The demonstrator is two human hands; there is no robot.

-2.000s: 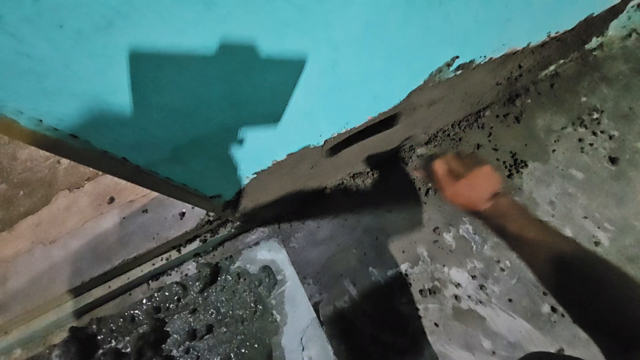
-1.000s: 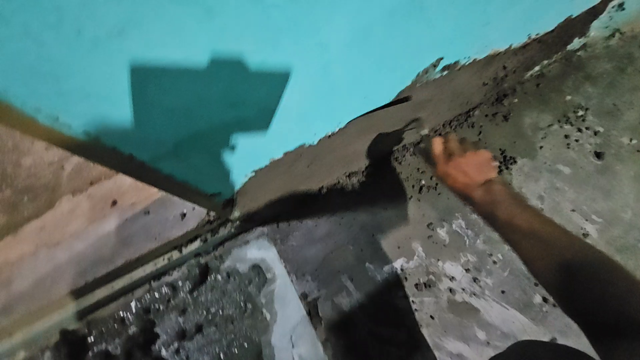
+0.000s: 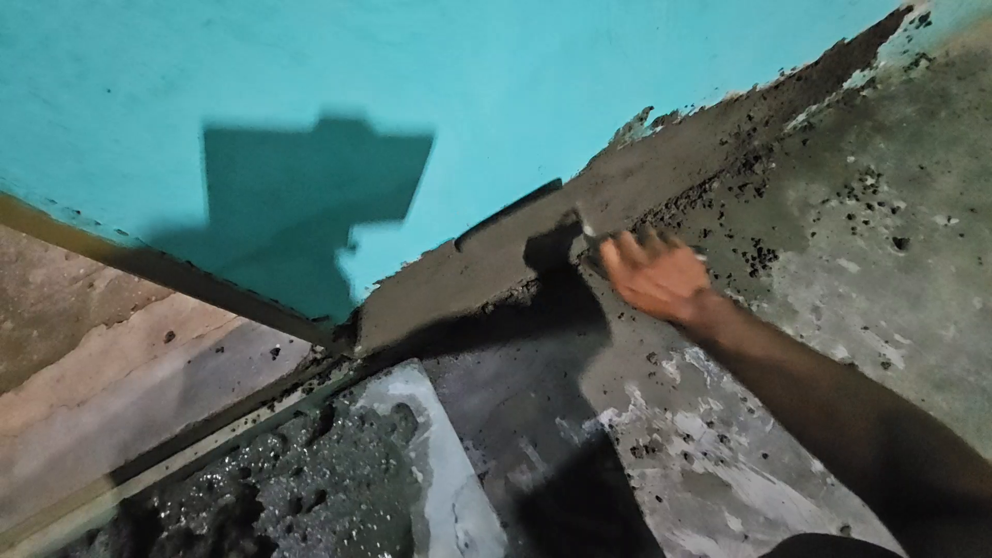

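My right hand (image 3: 655,273) is closed around the handle of a trowel, low over the floor beside the wall. The trowel's dark blade (image 3: 509,215) shows almost edge-on at the upper border of a grey mortar band (image 3: 449,279), where the band meets the turquoise wall (image 3: 527,85). Smooth, damp mortar covers the band along the wall's foot; its lower edge is rough and crumbly. At the lower left, wet mortar (image 3: 333,473) lies heaped on a pale board or sheet (image 3: 457,496). My left hand is out of view.
Mortar crumbs dot the rough concrete floor (image 3: 837,287) at the right. A narrow ledge (image 3: 155,263) and a pale strip (image 3: 178,457) run at the left toward the wall's corner. Shadows fall over the wall and floor. A dark rounded shape (image 3: 833,546) shows at the bottom edge.
My right hand and the trowel have moved left along the mortar band since a second ago. The blade showed lower on the band two seconds ago than one second ago.
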